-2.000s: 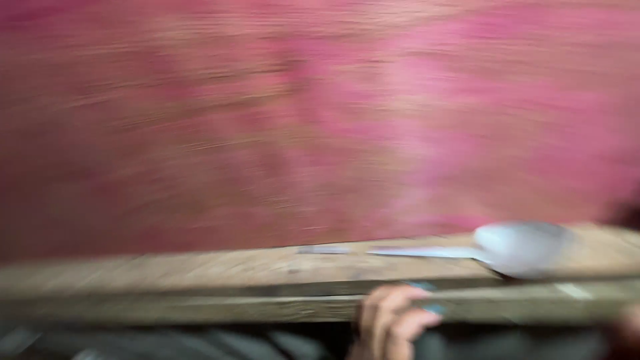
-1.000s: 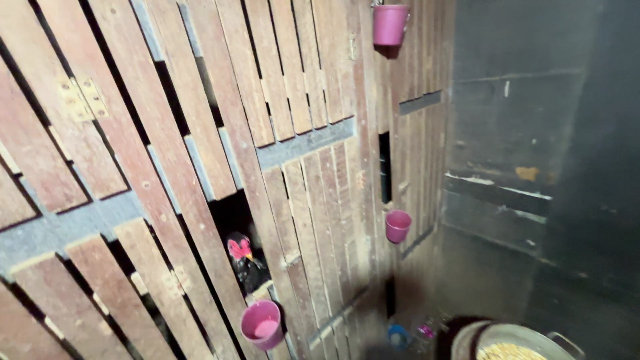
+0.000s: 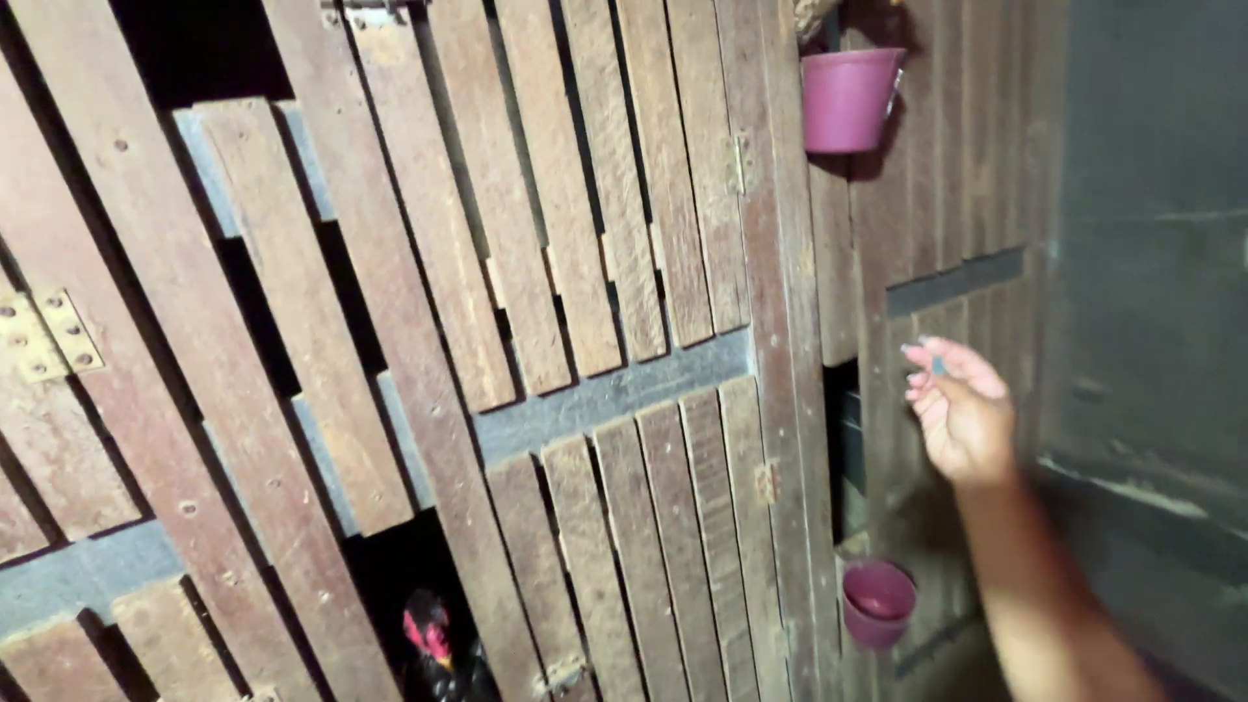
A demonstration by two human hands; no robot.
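My right hand [image 3: 960,409] is raised at the right, its forearm coming up from the lower right edge. Its fingers are partly bent and apart, the thumbnail looks teal, and nothing shows in its grasp. Behind it stands a slatted wooden wall [image 3: 799,409]. A pink plastic bucket [image 3: 848,102] hangs on the wall up and to the left of the hand. Below the hand, a darker pink bucket [image 3: 879,604] hangs by a narrow dark gap. My left hand is out of view.
Slatted wooden doors [image 3: 575,322] fill the left and middle, with a brass-coloured hinge [image 3: 49,336] at far left and a small metal hinge [image 3: 741,164]. A chicken with a red head [image 3: 427,629] shows in a low opening. A dark grey wall [image 3: 1150,292] stands at right.
My right hand has come into view at the right. The view has shifted, so the lowest pink bucket and the metal pot seen one second ago are out of frame.
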